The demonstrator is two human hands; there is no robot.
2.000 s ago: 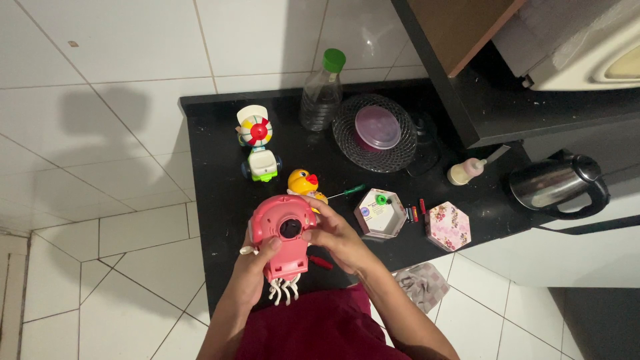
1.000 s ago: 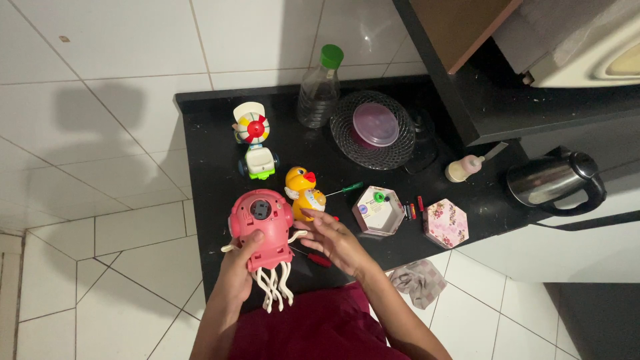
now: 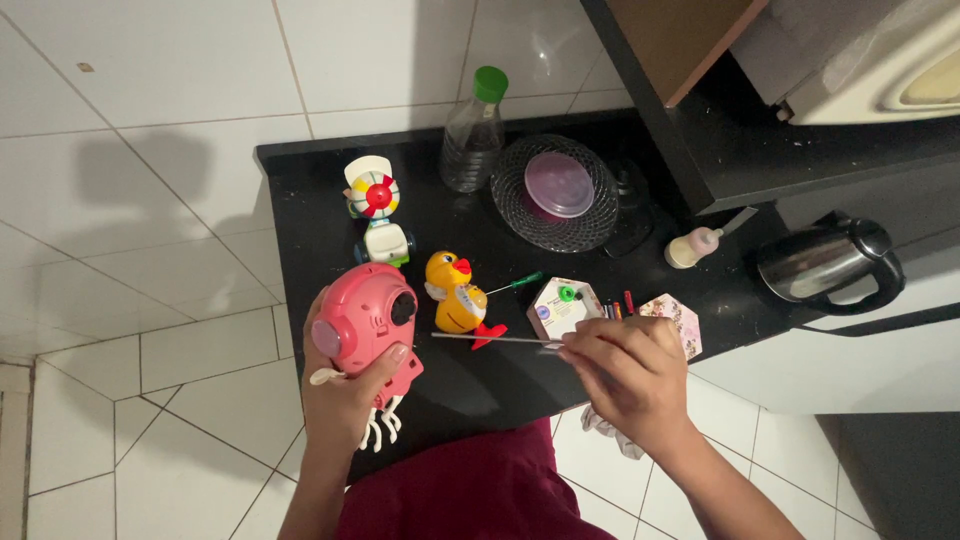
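My left hand (image 3: 349, 382) holds a pink plastic toy (image 3: 364, 315) with white tentacle-like legs, its side with a black round part turned to the right. A screwdriver with a long thin metal shaft (image 3: 495, 340) is in my right hand (image 3: 634, 367); the fingers hide its handle, and the tip points left toward the toy. Between the hands stands a yellow toy duck (image 3: 452, 304) with red feet. A green-handled screwdriver (image 3: 525, 280) lies behind the shaft. Near my right hand is an open hexagonal box (image 3: 545, 319) with a small green piece (image 3: 567, 293) in it.
A toy vehicle (image 3: 386, 244) with a striped ball stands back left on the black counter (image 3: 322, 202). Behind are a green-capped bottle (image 3: 471, 142) and a glass plate (image 3: 510, 217) bearing a lidded bowl (image 3: 559, 185). Rightward are a floral hexagonal lid (image 3: 686, 322), a small bottle (image 3: 694, 249) and a kettle (image 3: 821, 262).
My right hand has left the pink toy's side, moved right and now grips a screwdriver. The toy has been raised and turned in my left hand. A red tool formerly near the toy is no longer visible there.
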